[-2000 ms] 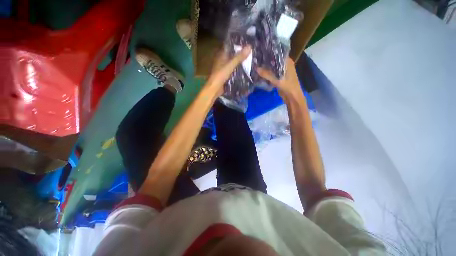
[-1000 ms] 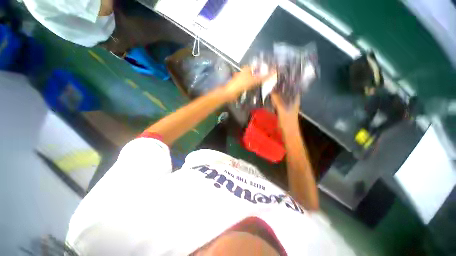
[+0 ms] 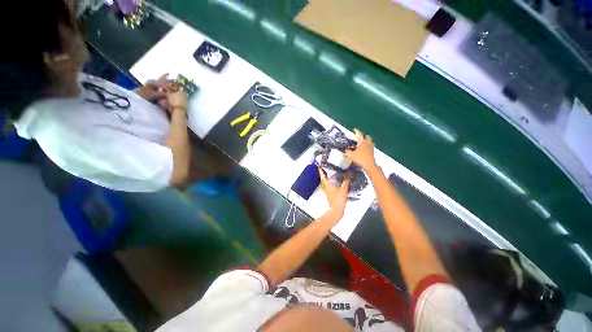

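A clear plastic bag of dark small parts or leads (image 3: 337, 162) lies on a white sheet (image 3: 354, 224) on the bench, with a pale label on it. My left hand (image 3: 334, 191) is on its near side, fingers against the bag. My right hand (image 3: 362, 150) is on its far right side, fingers curled over the edge. Both hands hold the bag. A dark blue pouch-like item with a white loop (image 3: 305, 181) lies just left of my left hand. A black flat item (image 3: 301, 139) lies beyond it.
Another person (image 3: 104, 136) works at the bench on the left. Scissors (image 3: 267, 96), yellow-handled cutters (image 3: 246, 123) and a yellowish coil (image 3: 258, 141) lie between us. A small black tray (image 3: 211, 56) is farther left. A red stool (image 3: 370, 282) is below the bench; a dark bag-like bundle (image 3: 500, 279) lies right.
The bag has moved from over the carton, across the bench edge, onto the white sheet. My view has turned along the bench, and the other person and tools now show.
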